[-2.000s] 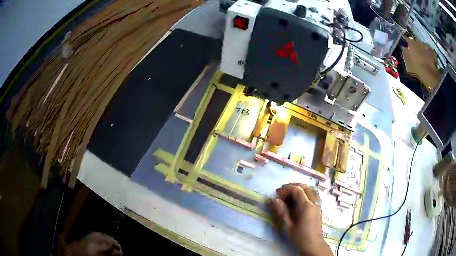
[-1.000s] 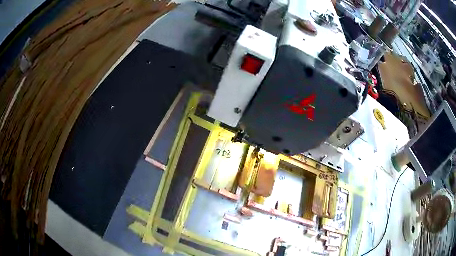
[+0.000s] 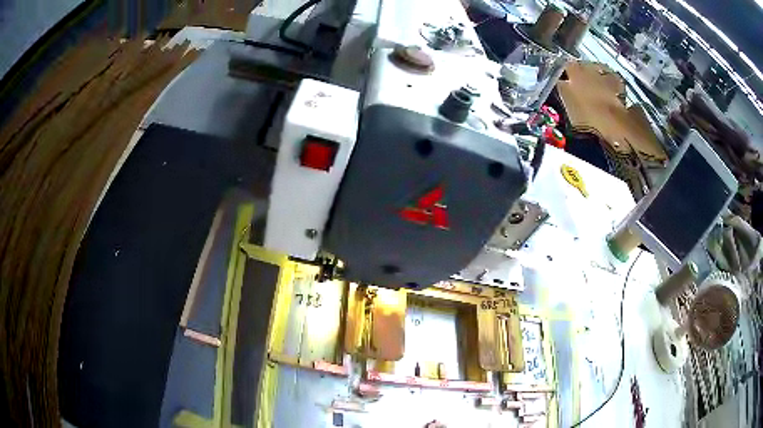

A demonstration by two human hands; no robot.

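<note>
The pattern sewing machine head (image 3: 418, 201), with a dark grey cover, red logo and red switch, stands at the centre. Below it the clamp frame (image 3: 473, 294) is lit yellow, with handwritten numbers and brown pads (image 3: 386, 324). The template plate with yellow tape (image 3: 231, 309) and copper-pink strips (image 3: 435, 382) lies on the table, cut off by the bottom edge. Neither my left hand nor my right hand is in the picture. The needle area is too small and bright to make out.
A pile of brown strips (image 3: 33, 217) lies at the left beside a black mat (image 3: 142, 276). At right are a touchscreen (image 3: 690, 196), a small fan (image 3: 715, 311), a black cord (image 3: 622, 355) and a small dark red tool (image 3: 638, 403). Brown panels (image 3: 606, 109) and thread cones (image 3: 548, 25) are behind.
The view has moved closer and tilted up, so the machine head looks larger. My hands, seen near the table's front two seconds ago, are out of the picture.
</note>
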